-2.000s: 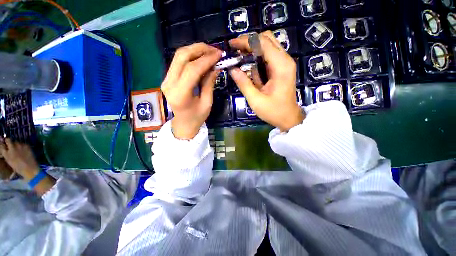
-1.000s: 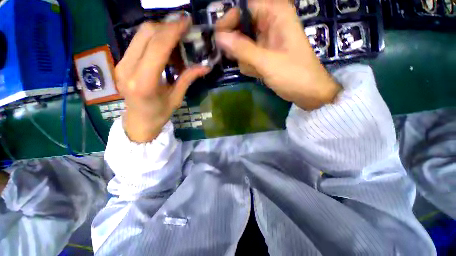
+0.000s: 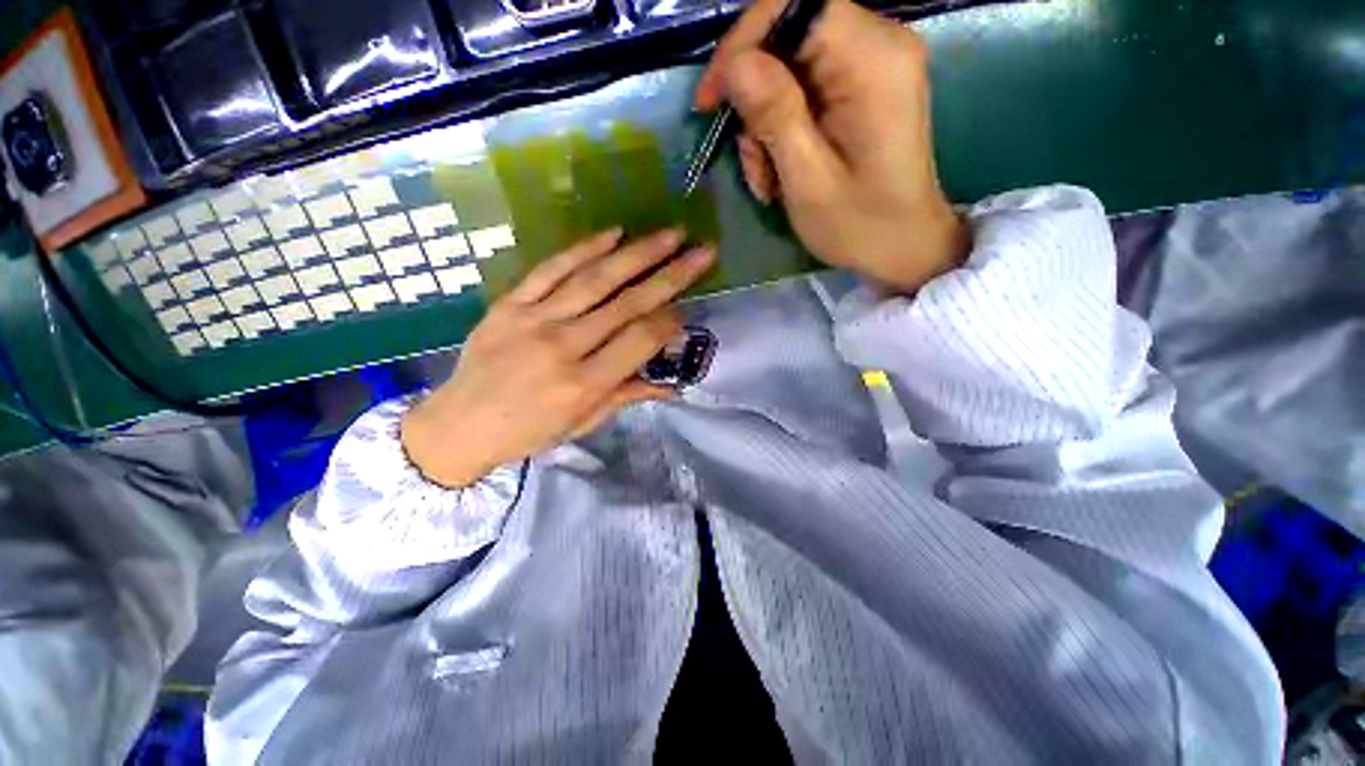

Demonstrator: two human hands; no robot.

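My left hand (image 3: pixel 547 352) lies over the near edge of the yellow-green release liner (image 3: pixel 576 180), fingers spread on it. A dark watch housing (image 3: pixel 683 358) shows under its thumb side, just past the bench edge, held by that hand. My right hand (image 3: pixel 853 142) holds dark tweezers (image 3: pixel 710 145), their silver tips pointing down at the liner's right part. Whether the tips touch the liner is unclear. White adhesive pads (image 3: pixel 300 262) lie in rows on the left part of the sheet.
The black blister tray (image 3: pixel 359 60) runs along the top left, with bare pockets and one part at the top edge. The orange-bordered fixture (image 3: pixel 90 187) stands at the far left with a black cable (image 3: pixel 113 359) below it. Grey smocks of people show at both sides.
The view has moved down and closer to the bench edge. My hands have parted: the left came down to the liner with the housing, the right now points the tweezers at the liner.
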